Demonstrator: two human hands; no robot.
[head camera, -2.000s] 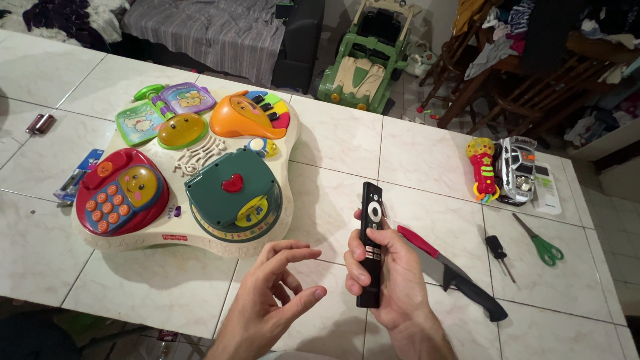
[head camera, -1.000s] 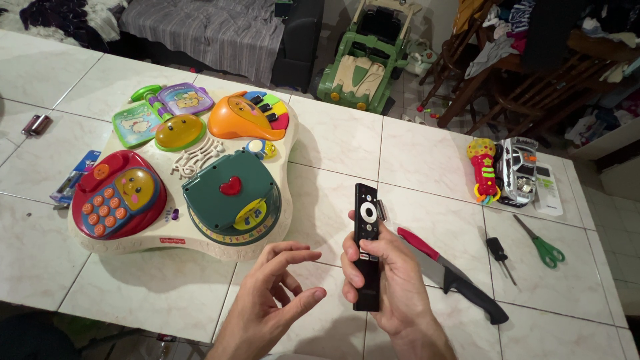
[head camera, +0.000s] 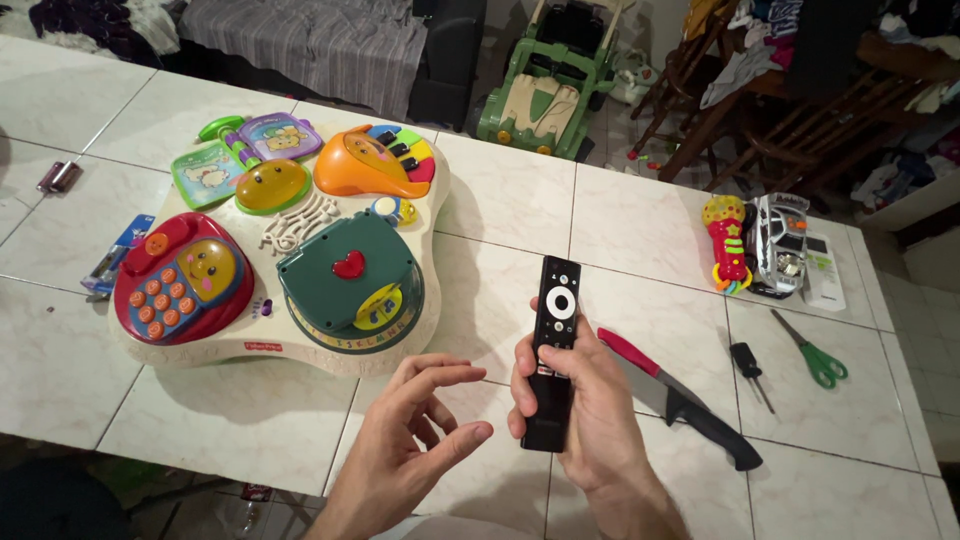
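My right hand (head camera: 581, 401) holds a black remote control (head camera: 553, 352) upright over the tiled table (head camera: 499, 187), its button side facing me and my thumb on the buttons. My left hand (head camera: 416, 435) is raised just left of the remote, empty, fingers curled and apart from the thumb. Behind the left hand sits a Fisher-Price activity table top (head camera: 277, 244) with a red toy phone, a green flap with a red heart, small piano keys and a toy book. To the right of my right hand lies a knife with a black handle (head camera: 716, 435) and a red part at the other end.
A black screwdriver (head camera: 746, 361) and green-handled scissors (head camera: 821, 364) lie at the right. Behind them are a red toy rattle (head camera: 726, 240), a silver toy car (head camera: 780, 244) and a white package (head camera: 823, 277). Batteries (head camera: 58, 178) and a blue blister pack (head camera: 120, 255) lie at the left.
My right hand has tilted the remote slightly, and my thumb has shifted on its buttons. My left hand stays empty in nearly the same place.
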